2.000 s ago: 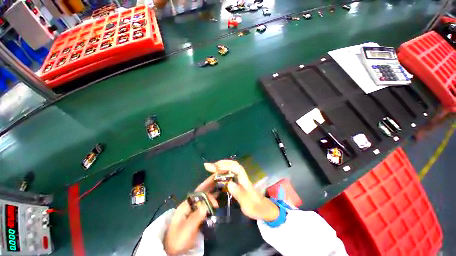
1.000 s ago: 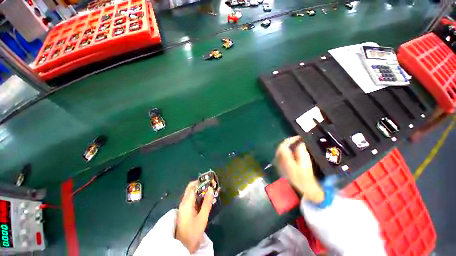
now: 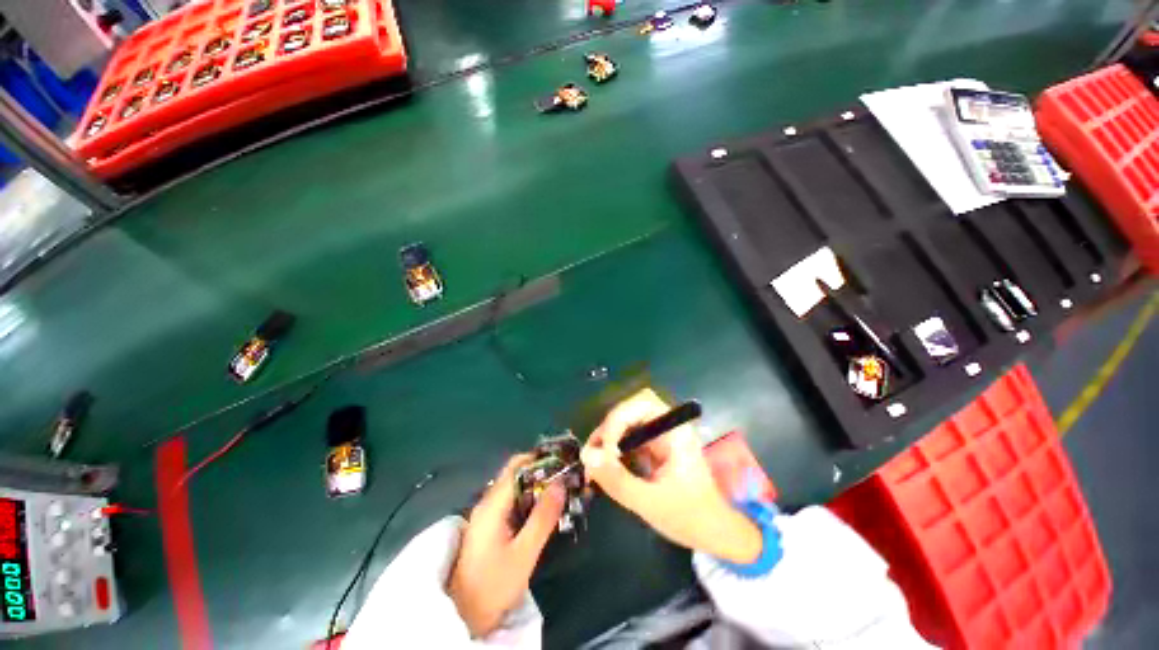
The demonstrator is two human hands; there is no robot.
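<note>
My left hand (image 3: 500, 549) holds an open device unit (image 3: 549, 475) near the bottom centre, its insides facing up. My right hand (image 3: 658, 480) holds a dark pen-like tool, likely tweezers (image 3: 662, 427), like a pen. The tool's thin pale tip reaches the open unit. A blue band is on my right wrist. My fingers cover parts of the unit. Yellow-gold patches (image 3: 613, 392) lie behind my right hand, partly hidden. A red pad (image 3: 733, 465) shows behind my right hand, partly covered.
Open units (image 3: 345, 467) lie at left and farther back on the green bench (image 3: 318, 178). A power supply (image 3: 57, 559) and test lead (image 3: 379, 540) are at left. A black tray (image 3: 750, 273), calculator (image 3: 1008, 142) and red tray (image 3: 1004, 514) are at right. Another red tray (image 3: 242, 92) holds units.
My right hand has come back from the red pad to the unit, now holding the dark tool. The dark tool no longer lies on the bench. Bench units have shifted slightly in view.
</note>
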